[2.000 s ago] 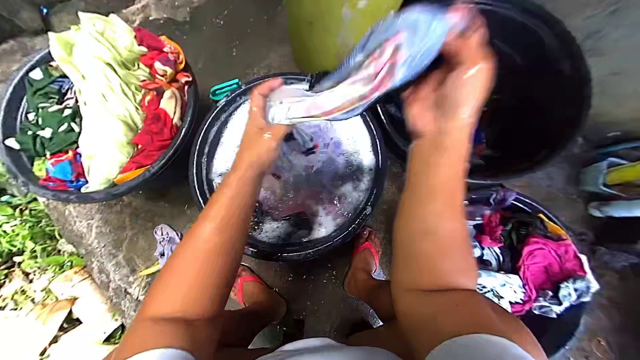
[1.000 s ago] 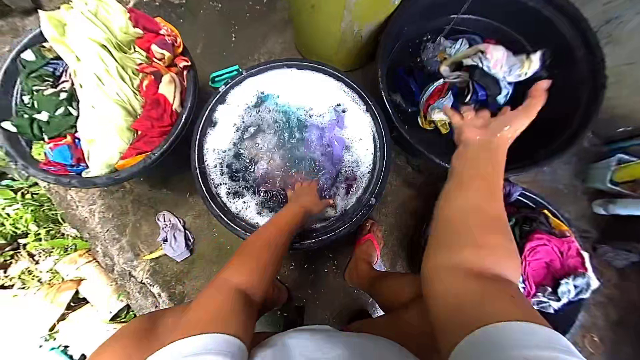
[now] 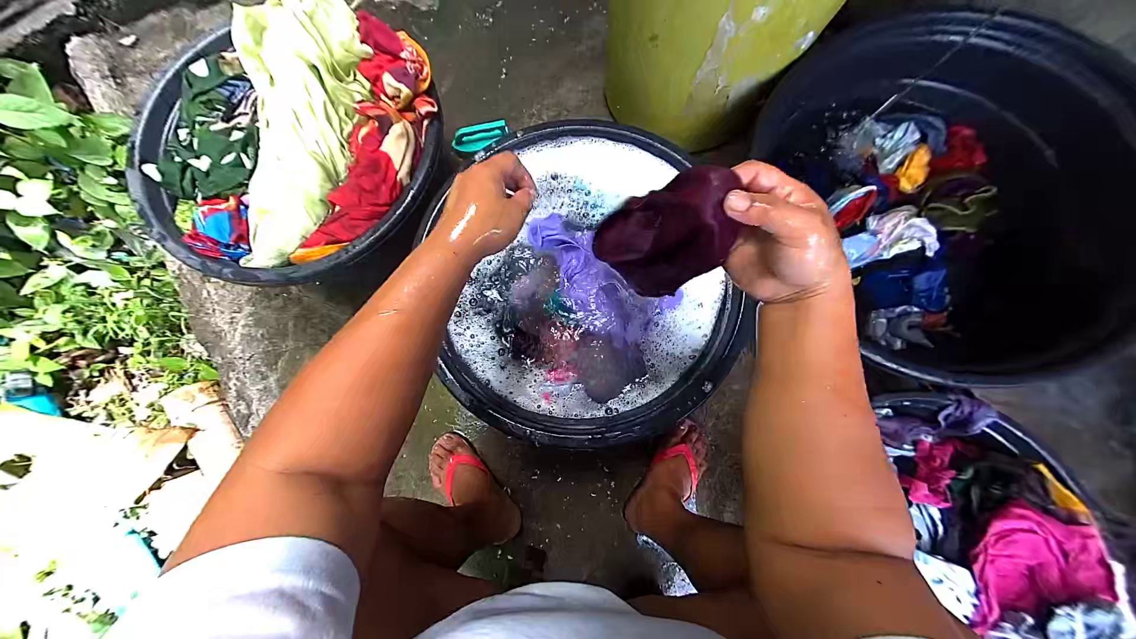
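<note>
My right hand [image 3: 785,232] pinches a wet dark maroon cloth [image 3: 670,232] above the right part of a black basin [image 3: 568,435] of soapy water. Over the upper left of that basin my left hand [image 3: 491,202] is raised with its fingers curled; whether it holds anything is hidden. A purple cloth [image 3: 586,275] and darker clothes lie in the suds between and below my hands. To the right, several wet garments [image 3: 896,231] sit inside a larger black tub [image 3: 1047,377], where a thin stream of water falls.
At the upper left, a black tub [image 3: 142,186] holds a pale green cloth [image 3: 293,133] and red clothes. A teal plastic brush or clip [image 3: 480,137] lies behind the basin, near a yellow-green drum [image 3: 710,71]. Another tub of clothes [image 3: 1038,550] stands lower right. Plants [image 3: 62,177] grow at left.
My right hand has moved from the large tub to the soapy basin and now holds a maroon cloth. My left hand has risen out of the suds.
</note>
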